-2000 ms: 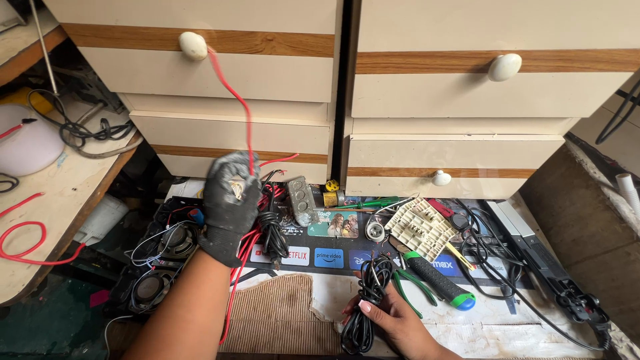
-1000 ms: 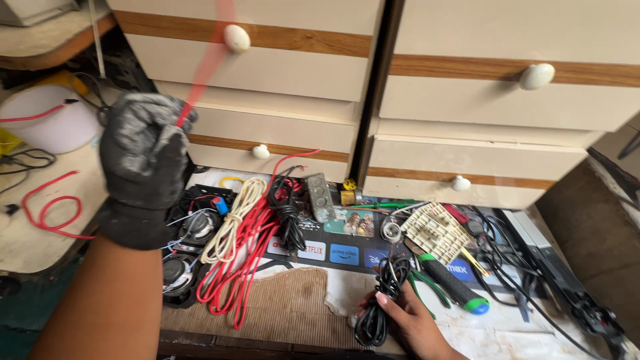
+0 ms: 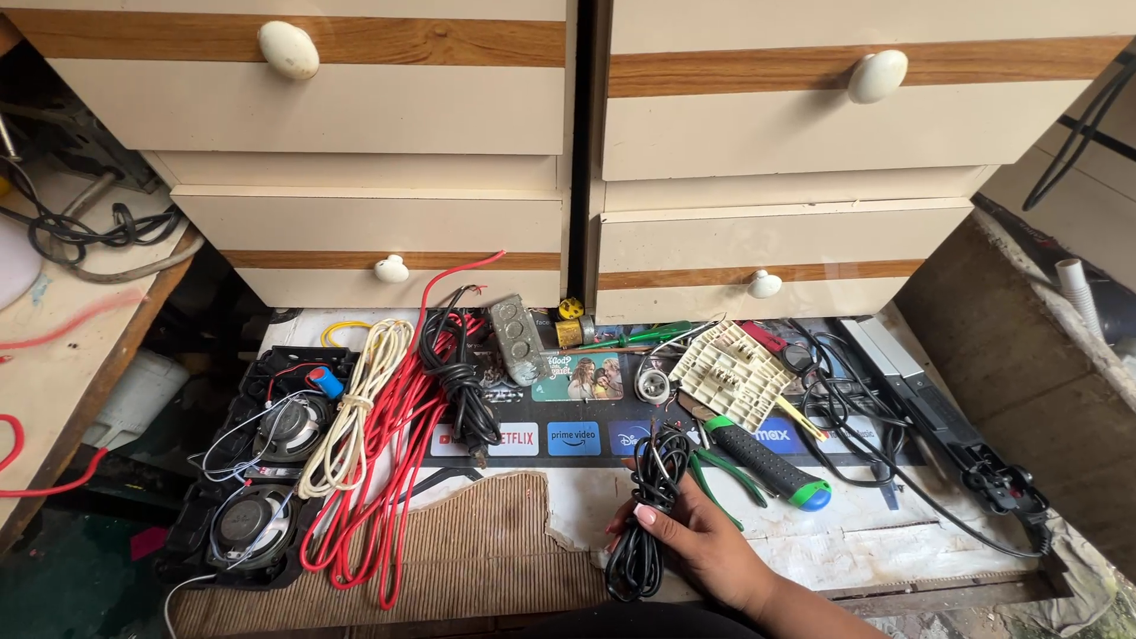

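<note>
My bare right hand [image 3: 701, 537] is closed around a coiled bundle of black cable [image 3: 641, 555] at the lower centre. Just right of it lie green-handled pliers [image 3: 729, 479] and a black and green tool handle [image 3: 763, 457]. My left hand is out of view. Left of centre, a coil of red wire [image 3: 390, 506] lies between a tied coil of white wire [image 3: 364, 408] and another bundled black cable [image 3: 457, 382]. A grey metal electrical box [image 3: 517, 342] sits behind, near a green screwdriver [image 3: 652, 334]. A cream plastic grid piece [image 3: 735, 373] rests beside a small round metal part [image 3: 652, 385].
Two speakers in black housings [image 3: 257, 524] are at the left. Cream drawers [image 3: 373, 222] with white knobs stand behind. Corrugated cardboard [image 3: 497, 550] covers the front. Black cords [image 3: 852, 408] and a long grey and black device [image 3: 950, 426] lie right. A side table [image 3: 53, 355] holds red wire.
My gloved left hand, holding red wire in front of the drawers earlier, has left the view. My right hand still holds the black cable bundle.
</note>
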